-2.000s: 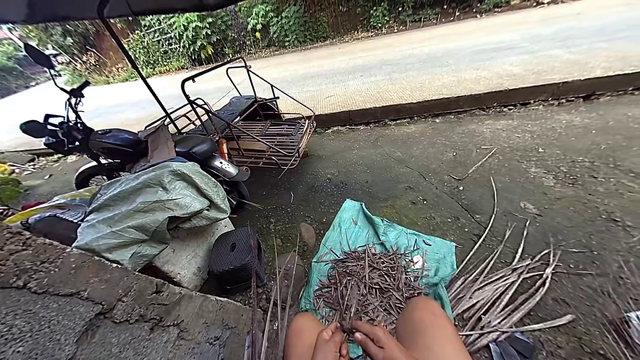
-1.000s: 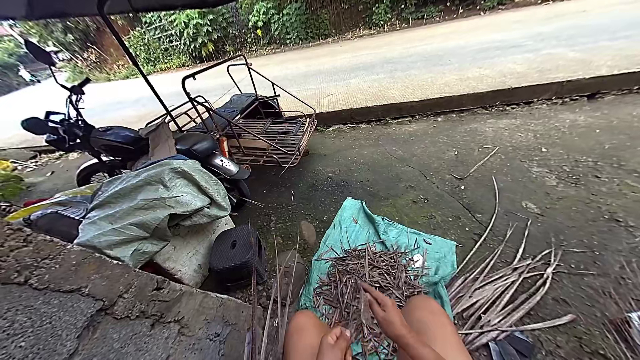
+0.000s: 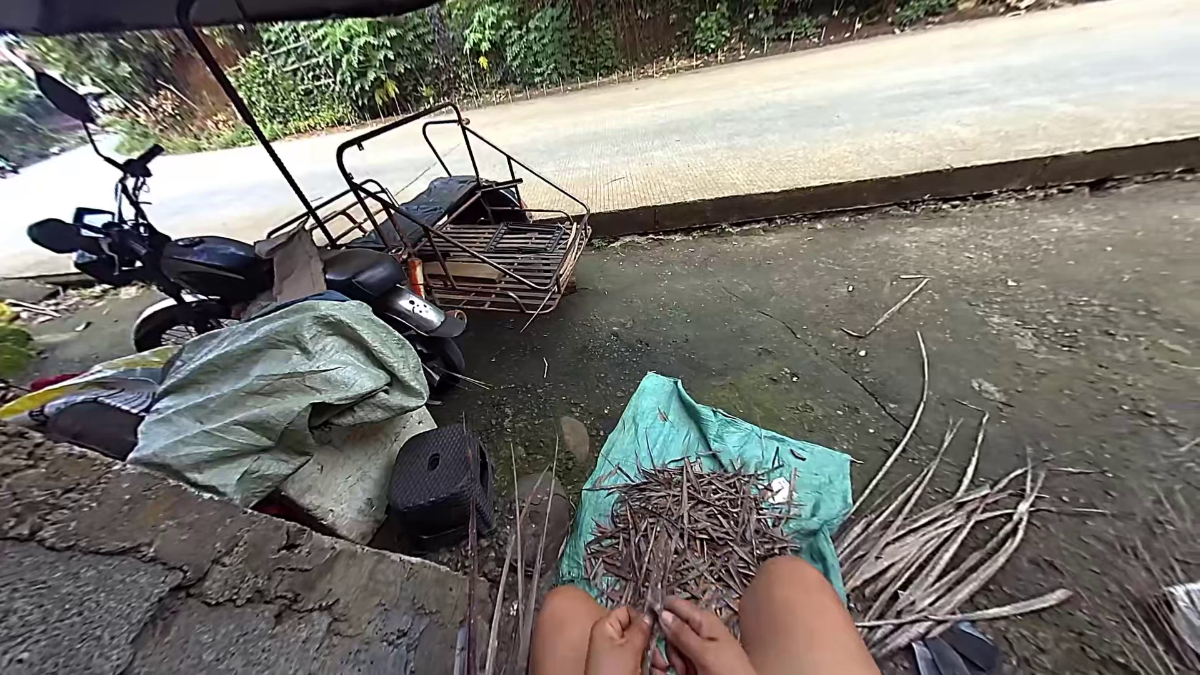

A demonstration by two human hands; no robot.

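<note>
My left hand (image 3: 619, 639) and my right hand (image 3: 696, 637) are close together between my knees, at the bottom of the view. Both have their fingers closed on a thin dry stalk (image 3: 654, 600) that points away from me. Under and beyond them a heap of short, brown dry plant pieces (image 3: 694, 525) lies on a green woven plastic sack (image 3: 647, 427). A small white object (image 3: 779, 489) rests at the heap's right side. To the right of the sack, long dry stalks (image 3: 947, 553) are spread on the ground.
A black plastic stool (image 3: 441, 483) stands left of the sack, beside a rough concrete ledge (image 3: 234, 591). Behind are a pale sack cover (image 3: 281, 394), a motorcycle (image 3: 216, 267) with a metal-framed sidecar (image 3: 497, 253), and a raised road edge (image 3: 844, 192). A dark slipper (image 3: 956, 649) lies at lower right.
My right hand was over the heap, apart from the left, a second ago; it has come back toward me beside my left hand. The stool and motorcycle have stayed put.
</note>
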